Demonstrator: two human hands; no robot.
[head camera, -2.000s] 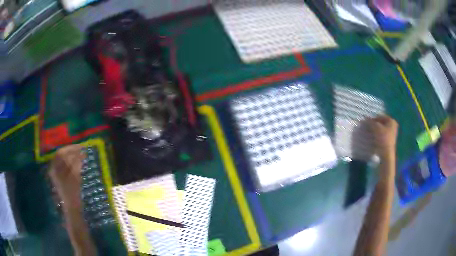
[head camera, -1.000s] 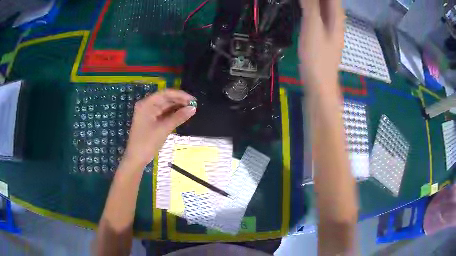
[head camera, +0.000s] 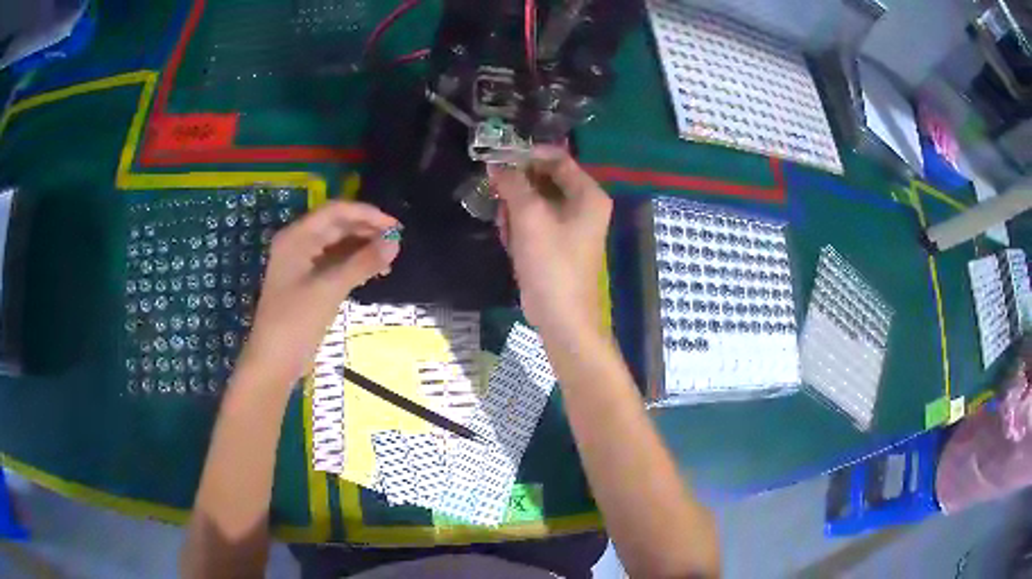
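Note:
My left hand (head camera: 323, 271) pinches a small round component (head camera: 393, 235) between thumb and fingertips, left of the black fixture base. My right hand (head camera: 555, 232) is at the front of the fixture mechanism (head camera: 496, 127), its fingertips against the metalwork beside the shiny round post (head camera: 478, 197). Whether its fingers hold a part is hidden. The black fixture base (head camera: 436, 255) lies between the hands. The left parts tray (head camera: 192, 300), clear with a grid of round parts, is left of my left hand. The right parts tray (head camera: 724, 300) holds rows of round parts, with pale rows nearest me.
Label sheets (head camera: 515, 396), yellow paper (head camera: 368, 351) and a black stick (head camera: 413, 404) lie front centre. A thin translucent tray (head camera: 845, 339) is at the right. A white rear tray (head camera: 741, 85) stands behind. A pink-clad part of a person (head camera: 985, 458) shows at the right edge.
My right hand has come down from the upper right to the fixture mechanism. My left hand still pinches the small component. The view has shifted slightly, uncovering the right parts tray.

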